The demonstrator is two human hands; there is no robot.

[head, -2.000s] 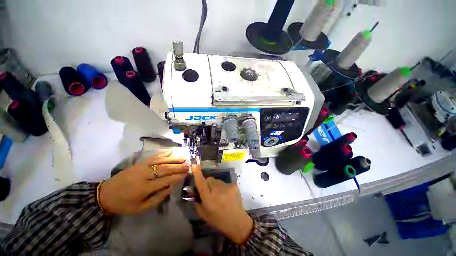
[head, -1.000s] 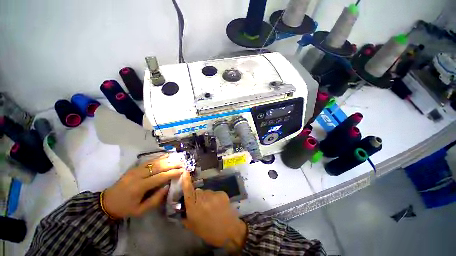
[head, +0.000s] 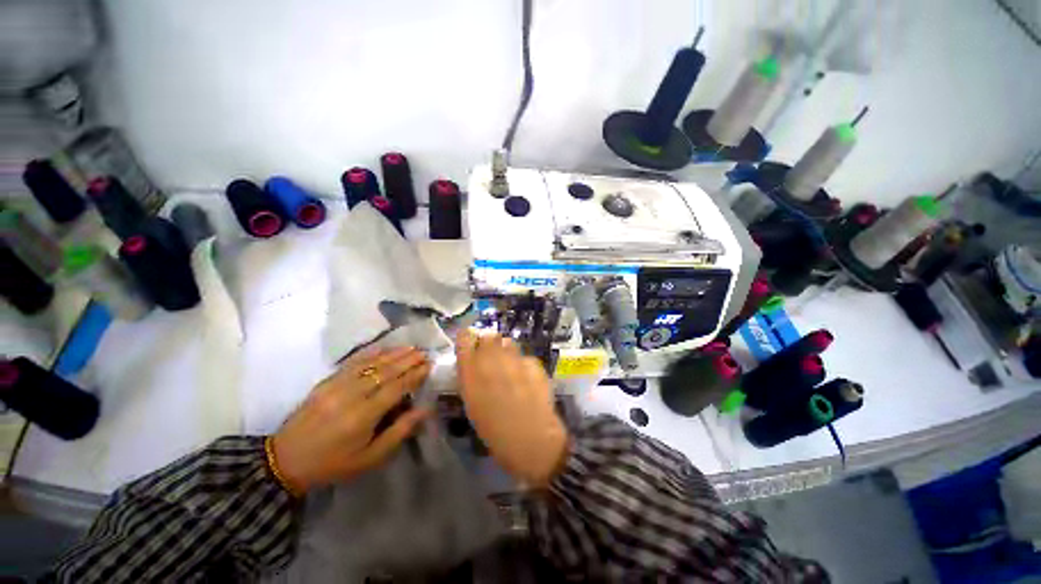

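Observation:
The white overlock machine (head: 605,217) with a blue stripe stands in front of me. A light grey fabric piece (head: 388,513) runs from its needle area down over the table's front edge. My left hand (head: 348,416) lies on the fabric left of the needle area, palm down, with a ring on one finger. My right hand (head: 508,399) is at the front of the needle area with its fingertips on the fabric's edge; it covers the presser foot. Whether the fingertips pinch the cloth is hidden. More grey fabric (head: 382,274) lies bunched behind my left hand.
Dark and blue thread cones (head: 295,202) stand behind and at the left. More dark cones (head: 788,359) lie right of the machine. Grey cones on a stand (head: 822,160) are at the back right. A narrow pale strip (head: 217,319) lies at the left. Blue material (head: 970,525) is at the lower right.
My right hand has moved up and forward to the needle area. More grey fabric shows bunched behind my left hand. The camera view has shifted, so the machine appears farther right.

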